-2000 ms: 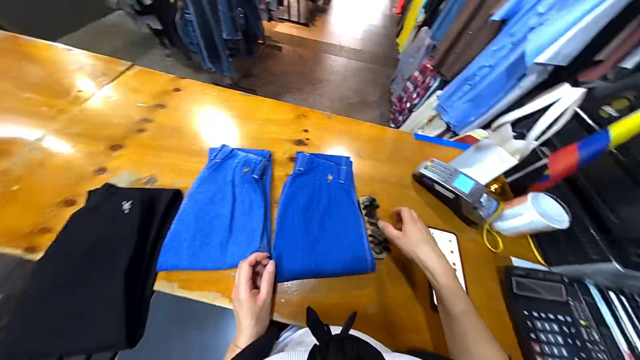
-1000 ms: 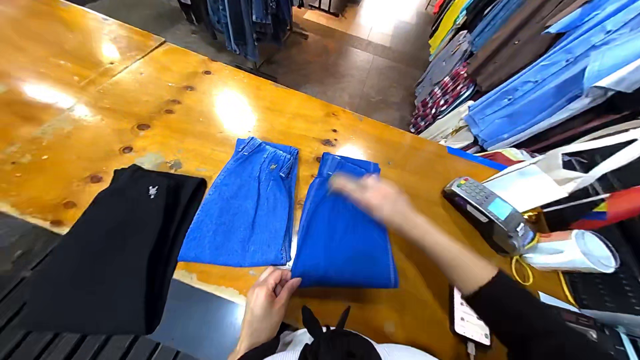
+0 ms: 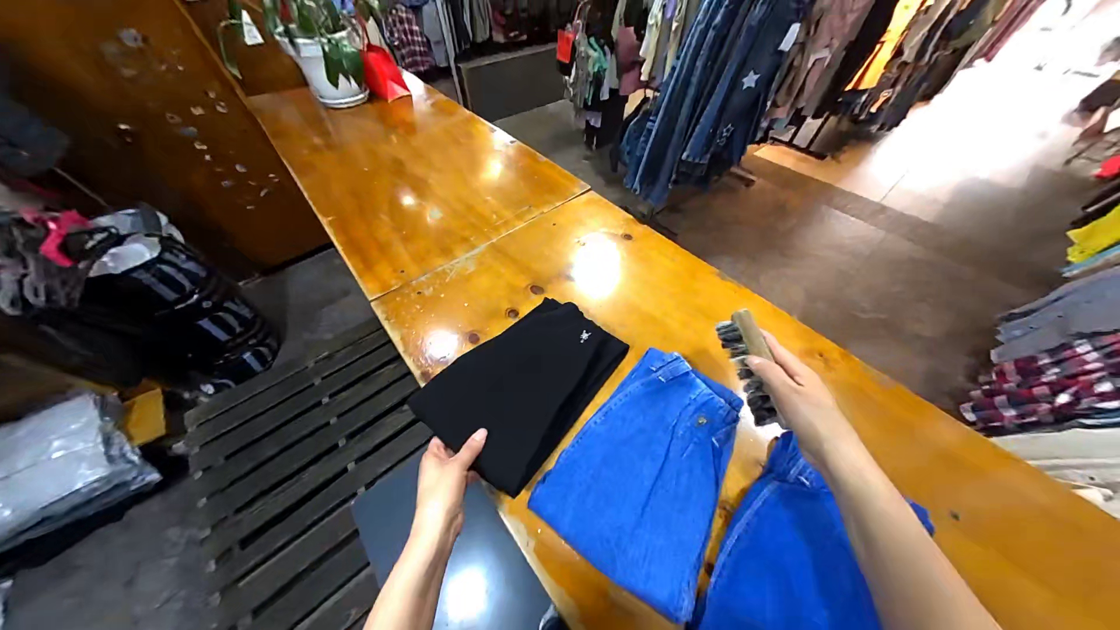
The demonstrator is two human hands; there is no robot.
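Note:
My left hand (image 3: 449,475) grips the near edge of a folded black garment (image 3: 525,385), thumb on top, at the edge of the wooden counter (image 3: 455,175). A small light emblem marks the garment's far right part. In my right hand (image 3: 792,389) is a brush with a wooden back and dark bristles (image 3: 748,363), held above the counter. Beneath and left of it lies a folded pair of blue jeans (image 3: 647,472). A second folded blue denim piece (image 3: 787,542) lies to the right, partly hidden by my right forearm.
A potted plant (image 3: 328,66) and a red bag (image 3: 383,70) stand on the counter's far end. Dark slatted boards (image 3: 306,472) and a grey panel (image 3: 472,560) lie below its left edge. Racks of jeans (image 3: 700,96) and other clothes stand beyond.
The view has swung left. My left hand has gone from the blue jeans to the black garment. My right hand, earlier over the right denim piece, is now raised with the brush.

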